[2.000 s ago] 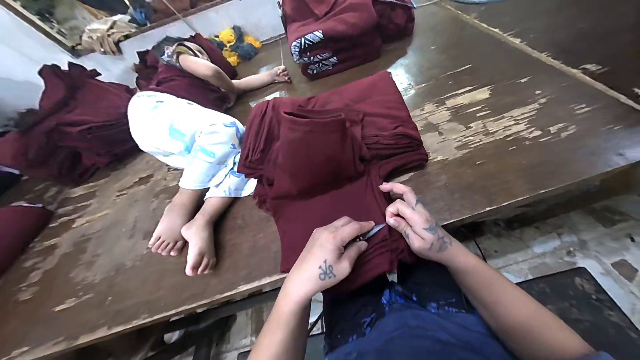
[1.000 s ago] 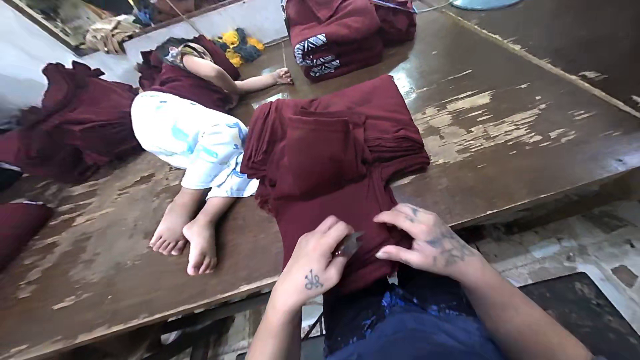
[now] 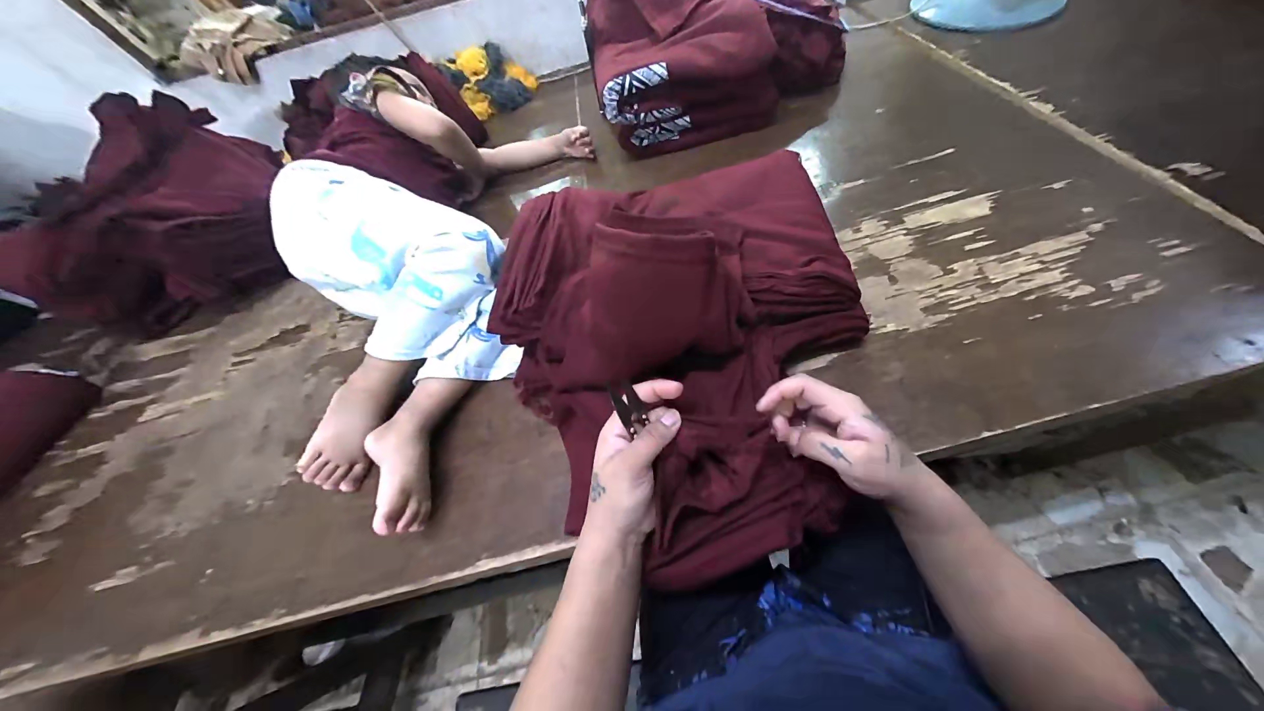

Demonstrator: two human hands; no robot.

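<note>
My left hand (image 3: 632,449) holds a pair of small dark thread snips (image 3: 629,409), blades pointing up and away, above a maroon garment (image 3: 726,474). That garment hangs bunched over the table's near edge toward my lap. To its right, my right hand (image 3: 839,434) is raised with curled fingers; whether a thread is pinched between the fingertips cannot be told. Beyond both hands lies a stack of folded maroon garments (image 3: 810,247), with a smaller folded maroon piece (image 3: 657,286) on top at its near side.
A person (image 3: 395,227) in white patterned trousers lies on the worn wooden table (image 3: 987,375), bare feet close left of the stack. Maroon cloth piles (image 3: 197,227) stand at the left. A maroon bundle with patterned trim (image 3: 691,69), yellow and grey yarn (image 3: 484,79) and a light-blue round base (image 3: 987,8) are farther back.
My hands have lifted from the garment, and the snips now point up and away. The cloth near my lap has become more bunched. The lying person has not plainly moved.
</note>
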